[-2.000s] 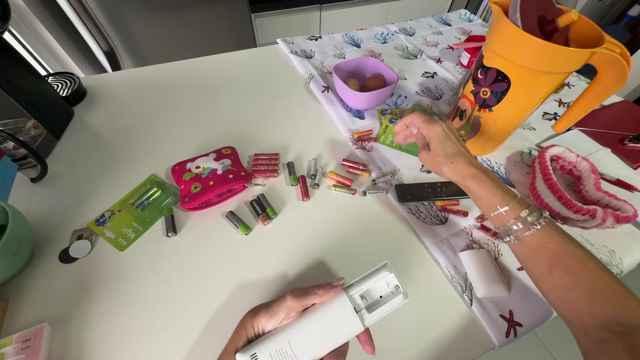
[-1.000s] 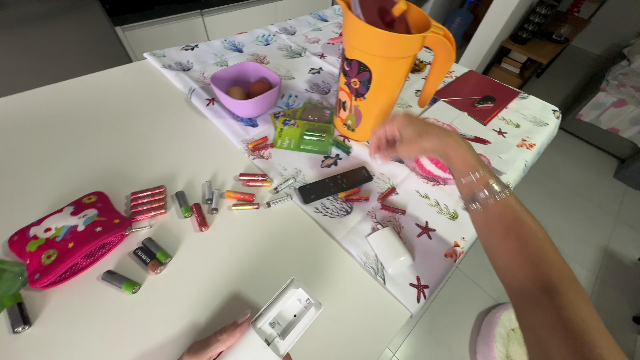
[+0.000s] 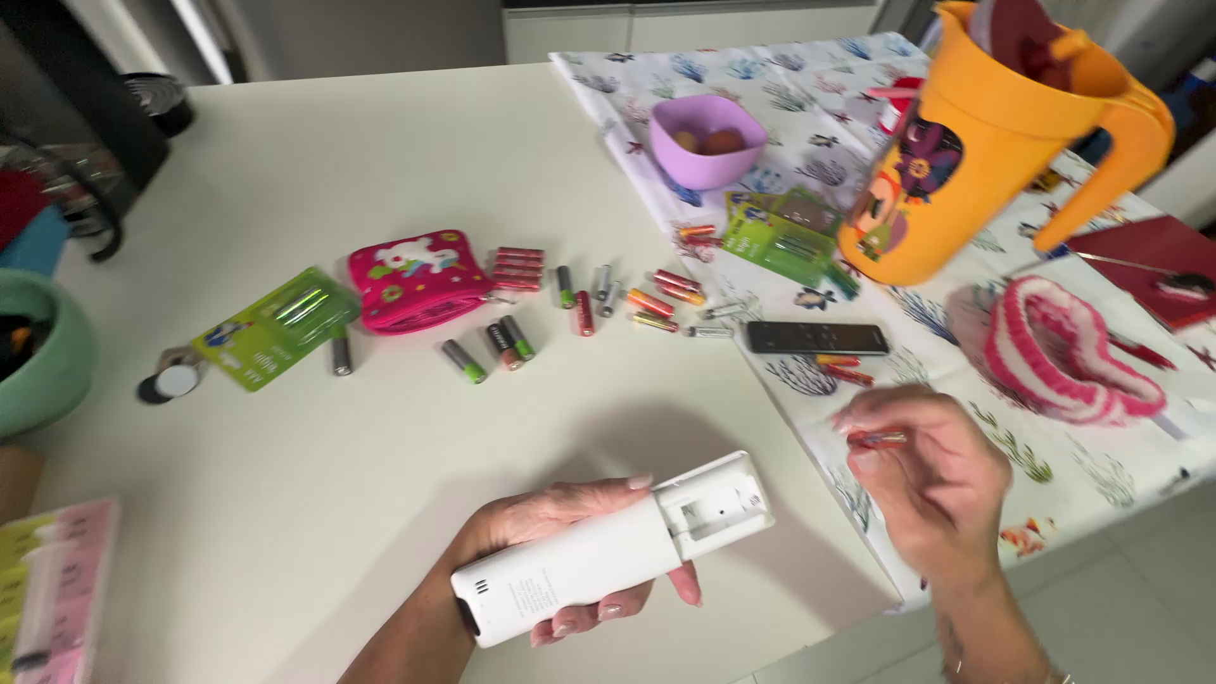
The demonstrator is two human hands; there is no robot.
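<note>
My left hand [image 3: 570,513] holds a white remote control [image 3: 579,570], back side up, with its battery compartment [image 3: 717,508] uncovered and no battery visible in it. To its right, my right hand [image 3: 936,475] pinches a small red battery [image 3: 879,440] between thumb and fingers, above the patterned cloth. Loose red batteries [image 3: 518,269], green-and-black batteries [image 3: 464,361] and red-orange ones [image 3: 652,303] lie in a scattered row across the table. A black remote control [image 3: 817,337] lies at the cloth's edge, with red-orange batteries [image 3: 845,370] just below it.
A pink unicorn pouch [image 3: 418,280] and a green battery blister pack [image 3: 275,328] lie left, near round coin-like discs [image 3: 178,380]. On the cloth [image 3: 1026,475] stand a purple bowl [image 3: 708,142] and an orange pitcher [image 3: 969,142], with more battery packs [image 3: 784,237] and a pink-white knitted band [image 3: 1073,351].
My right hand has come down from near the pitcher toward the white remote control and now shows a small red battery in its fingers. The view has swung right and back.
</note>
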